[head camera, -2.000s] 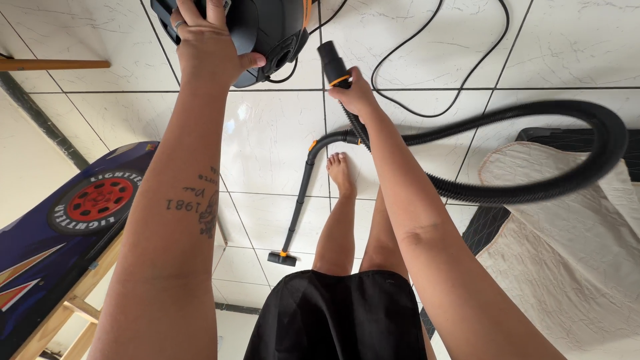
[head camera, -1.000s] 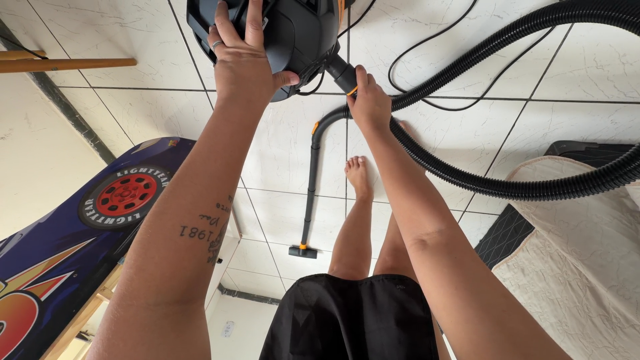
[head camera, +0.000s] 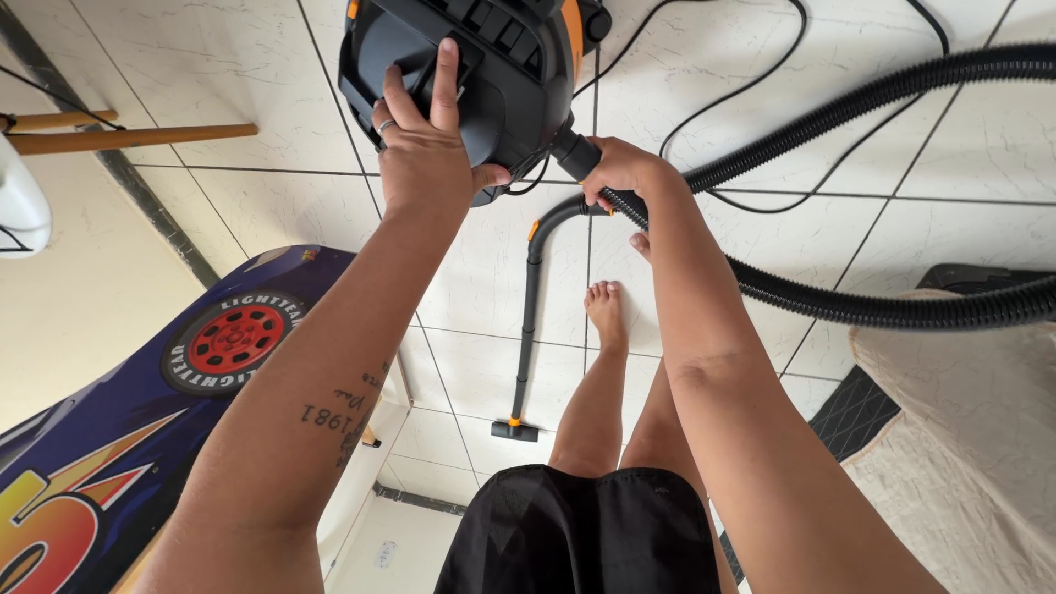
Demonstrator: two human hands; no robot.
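Note:
A black and orange canister vacuum cleaner (head camera: 503,99) stands on the tiled floor at the top centre. My left hand (head camera: 425,148) lies on its dark housing, fingers spread. My right hand (head camera: 623,169) is closed around the end fitting of the black corrugated hose (head camera: 825,115), and that fitting meets the side of the canister. How firmly it is seated cannot be told. From there the hose loops out to the right. Below the canister, the black vacuum wand (head camera: 528,313) lies on the floor, with the floor nozzle (head camera: 515,431) at its far end.
A thin black power cord (head camera: 734,91) curls over the tiles. To the left stands a blue car-shaped panel with a red wheel (head camera: 235,340), near wooden legs (head camera: 157,138). A beige cloth (head camera: 957,396) drapes over something dark at the right. My bare feet (head camera: 606,309) are beside the wand.
My right hand has brought the hose's end fitting from open floor to the canister's side. My left hand stays on the canister. The hose loop has shifted.

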